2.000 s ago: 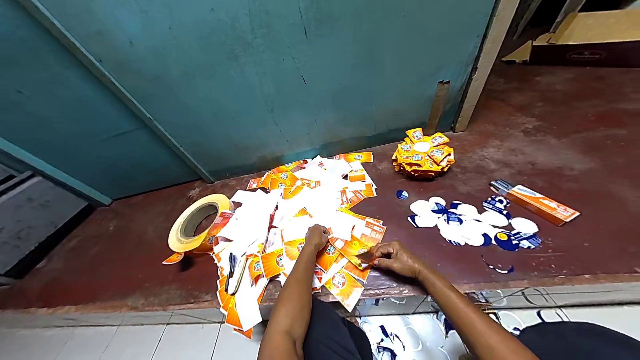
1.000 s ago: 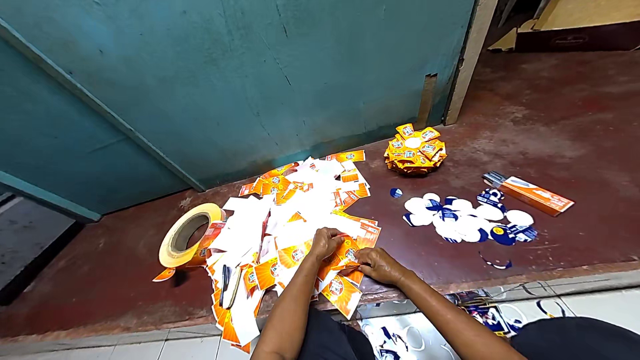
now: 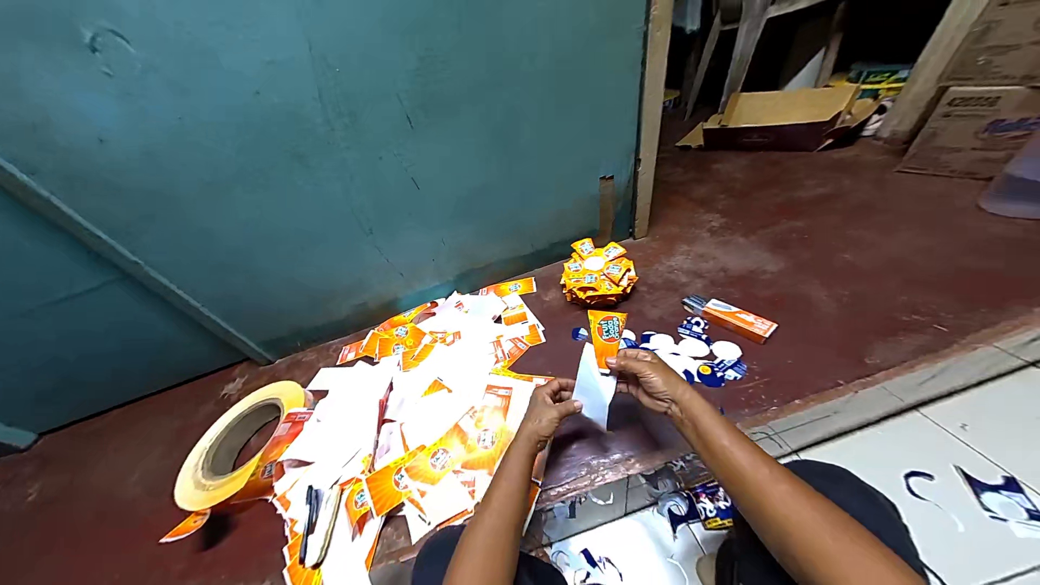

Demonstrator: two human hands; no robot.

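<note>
Near the red ledge's front edge, my left hand [image 3: 552, 410] pinches a white paper piece [image 3: 595, 390] by its left side. My right hand [image 3: 646, 378] holds an orange printed paper piece [image 3: 607, 335] upright, its lower end against the top of the white piece. To their left spreads a pile of orange printed and white paper pieces [image 3: 439, 414]. Behind the hands stands a round decoration of folded orange paper [image 3: 598, 275]. White and blue paper discs [image 3: 693, 348] lie just beyond my right hand.
A yellow roll [image 3: 280, 398] of printed strip stands left of the pile, near a pen [image 3: 310, 512]. An orange and white box [image 3: 739, 319] lies beyond the discs. An open carton [image 3: 780, 122] and cardboard boxes [image 3: 971, 130] are at the back right. Paper scraps [image 3: 1003, 496] litter the tiled floor.
Both hands have come away from the pile's right edge, where they were before, and now hold paper pieces up to the right of it. The view has shifted to the right.
</note>
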